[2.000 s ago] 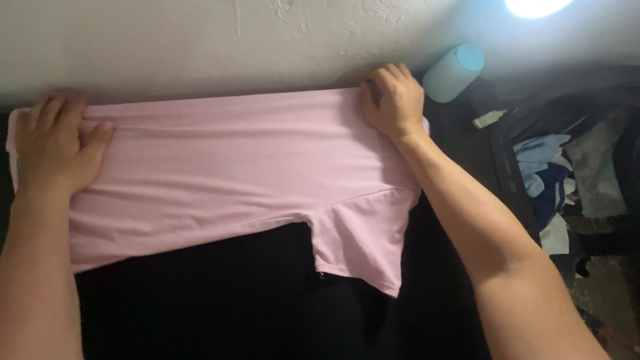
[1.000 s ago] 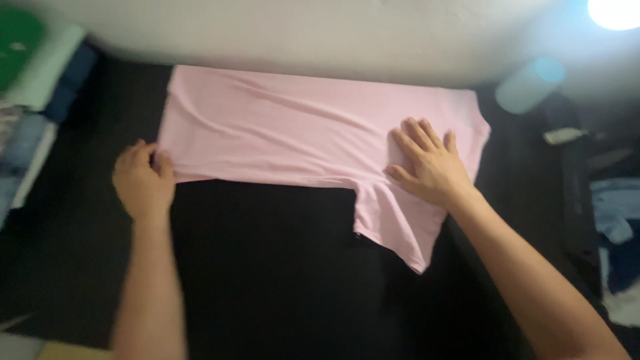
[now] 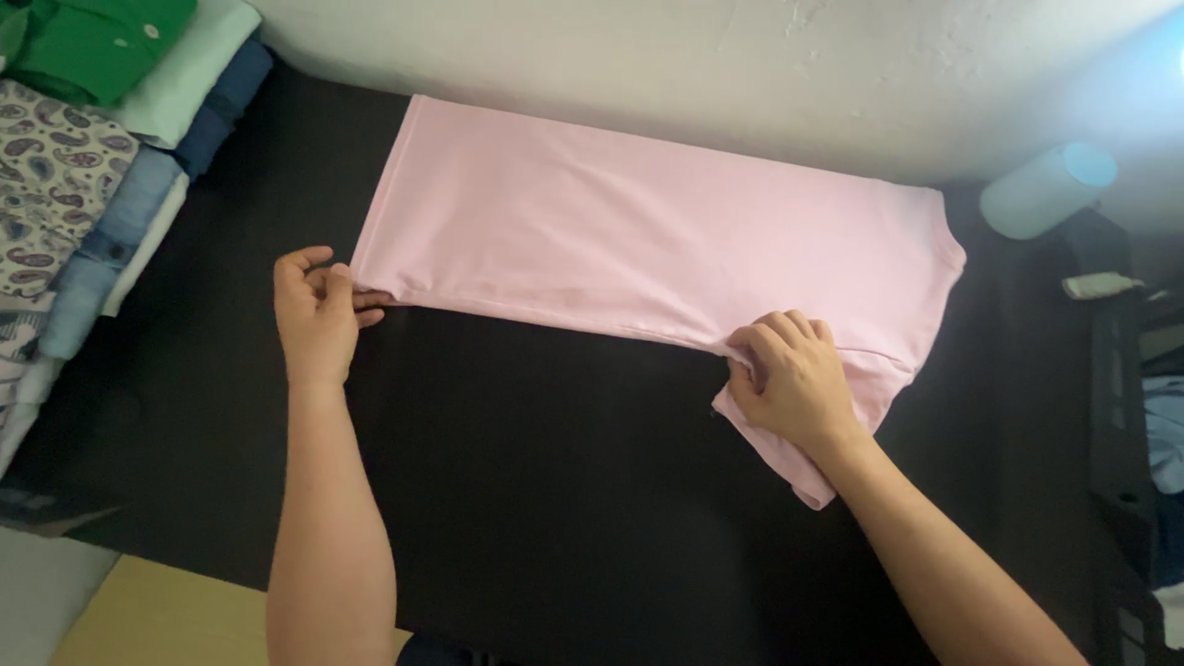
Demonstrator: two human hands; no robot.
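A pink short-sleeved shirt (image 3: 629, 222), folded lengthwise, lies on a black tabletop (image 3: 555, 481) along the wall. Its hem is at the left, its collar end at the right, and a sleeve points down toward me. My left hand (image 3: 319, 314) is at the lower hem corner, with some fingers under the cloth and the thumb at its edge. With bent fingers my right hand (image 3: 795, 379) pinches the shirt's near edge where the sleeve joins the body. Part of the sleeve is hidden under that hand.
Stacks of folded clothes (image 3: 55, 185) stand at the left, a green garment (image 3: 102, 46) on top. A light blue cylinder (image 3: 1045, 190) and a small pale tube (image 3: 1101, 285) lie at the right by the wall (image 3: 647, 65). More clothes (image 3: 1167, 425) show at the right edge.
The left hand has gone from beside the shirt onto its lower hem corner. My right hand has moved from lying spread on the shirt to gripping near the sleeve joint. Fewer wrinkles show in the body.
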